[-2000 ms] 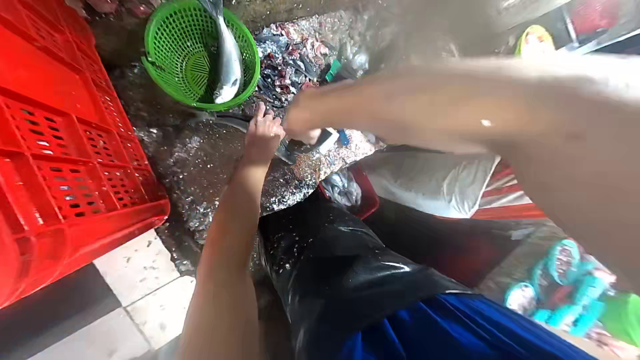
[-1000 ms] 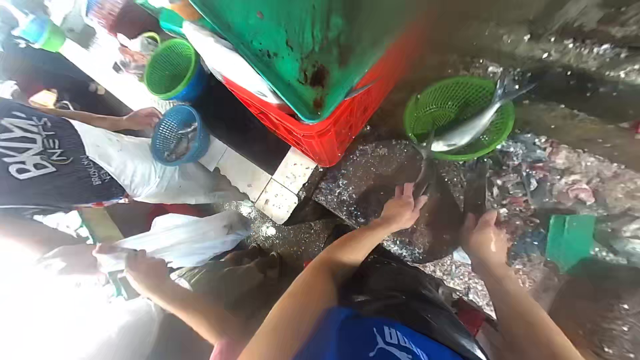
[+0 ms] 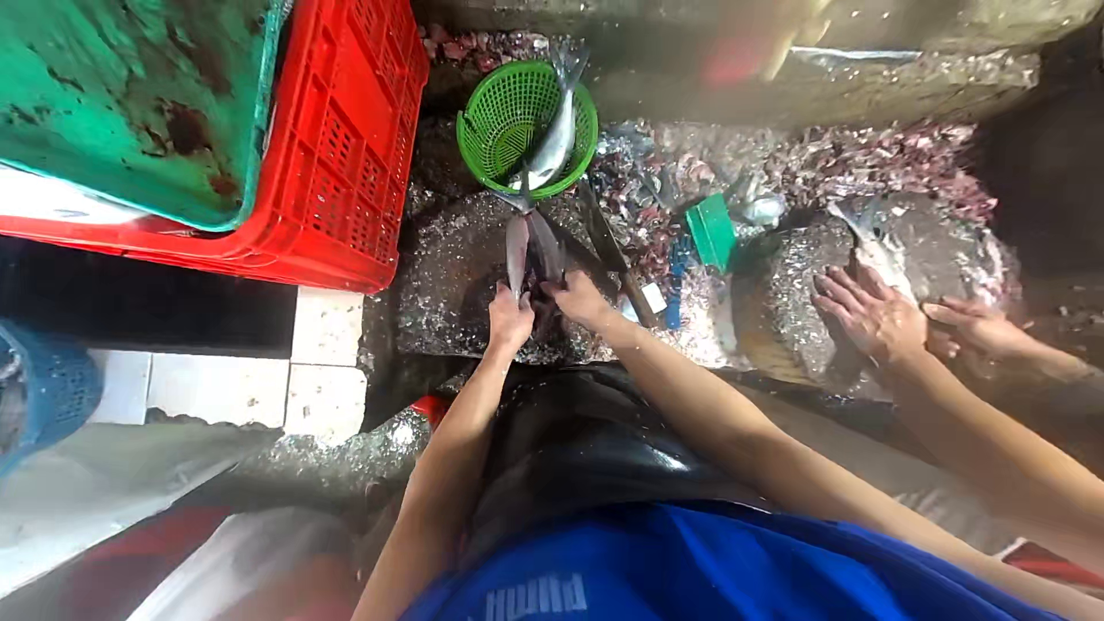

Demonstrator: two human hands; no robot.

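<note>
A fish split lengthwise (image 3: 517,250) lies on the wet round chopping block (image 3: 440,289), its tail toward the basket. My left hand (image 3: 511,317) grips the end of its left half, and my right hand (image 3: 580,297) grips the right half, the two spread apart. Just right of the fish lies a large knife (image 3: 604,237), its handle pointing toward me. Behind the block, a green plastic basket (image 3: 496,121) holds a whole silvery fish (image 3: 556,142) with its tail over the rim.
At right, a co-worker's hands (image 3: 875,315) press on another fish (image 3: 881,259) on a second block. Fish scraps (image 3: 897,164), a green plastic piece (image 3: 711,231) and a blue-handled tool (image 3: 677,280) lie between. A red crate (image 3: 345,172) with a green tray (image 3: 129,103) stands left; a blue basket (image 3: 60,388) is farther left.
The view has swung strongly. The knife, near my right hand one second ago, now lies beside the fish, and both my hands are on the split fish.
</note>
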